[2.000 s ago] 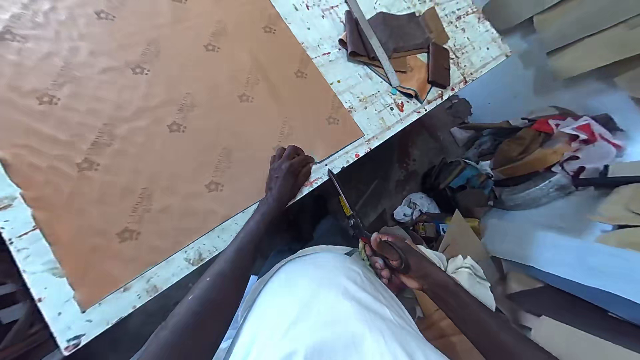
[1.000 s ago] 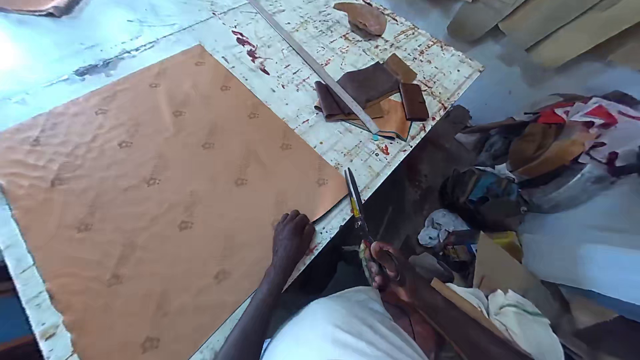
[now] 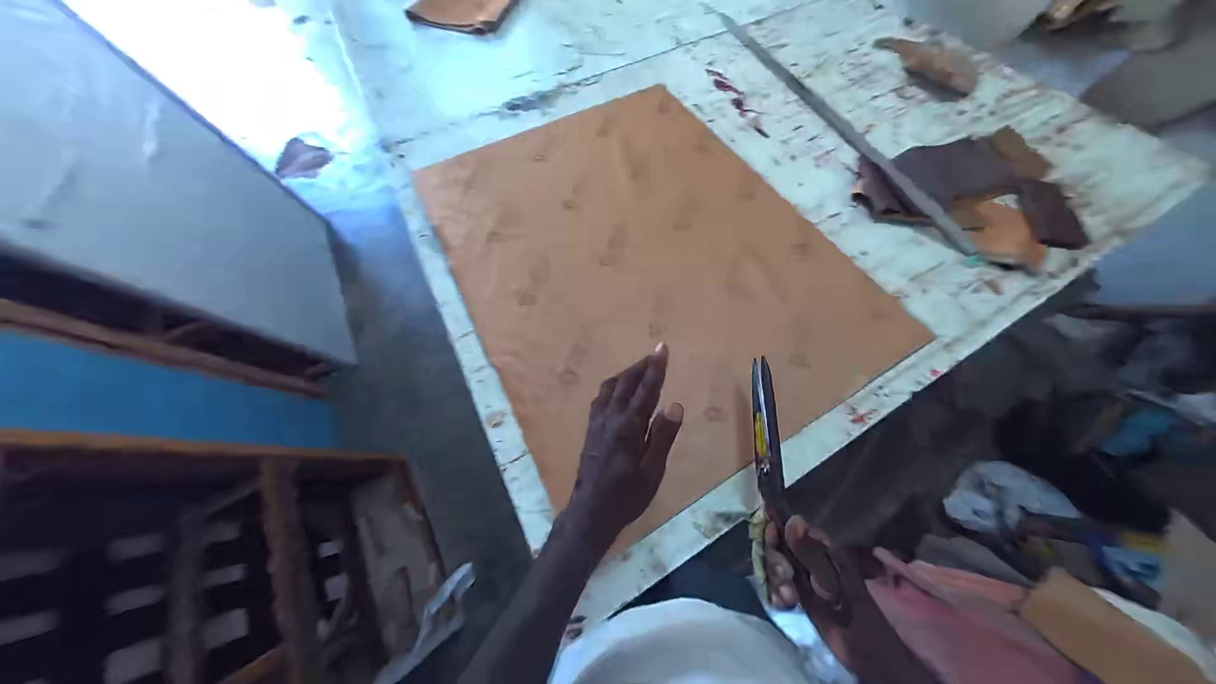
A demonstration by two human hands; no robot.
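A tan leather sheet with repeated dark stamped marks (image 3: 646,247) lies flat on a white, stained table (image 3: 1121,180). Over its near left part is my left hand (image 3: 627,437), fingers spread and holding nothing; whether it touches the leather I cannot tell. My right hand (image 3: 803,565), at the near table edge, grips the handles of a pair of scissors (image 3: 768,437). Their blades point away from me over the near part of the sheet, with the tips slightly apart. Yellow shows near the pivot, and a pale wrapping covers one handle.
A long metal ruler (image 3: 845,128) rests across dark brown and tan leather pieces (image 3: 959,171) at the right. A brown scrap (image 3: 931,66) and a folded tan piece (image 3: 461,11) lie farther back. Wooden framing (image 3: 280,532) stands left; cloth and scraps (image 3: 1007,494) are heaped at lower right.
My left hand has moved off the sheet's near edge to above its surface, its fingers now spread. The scissors remain in my right hand, now over the sheet. The view has swung left.
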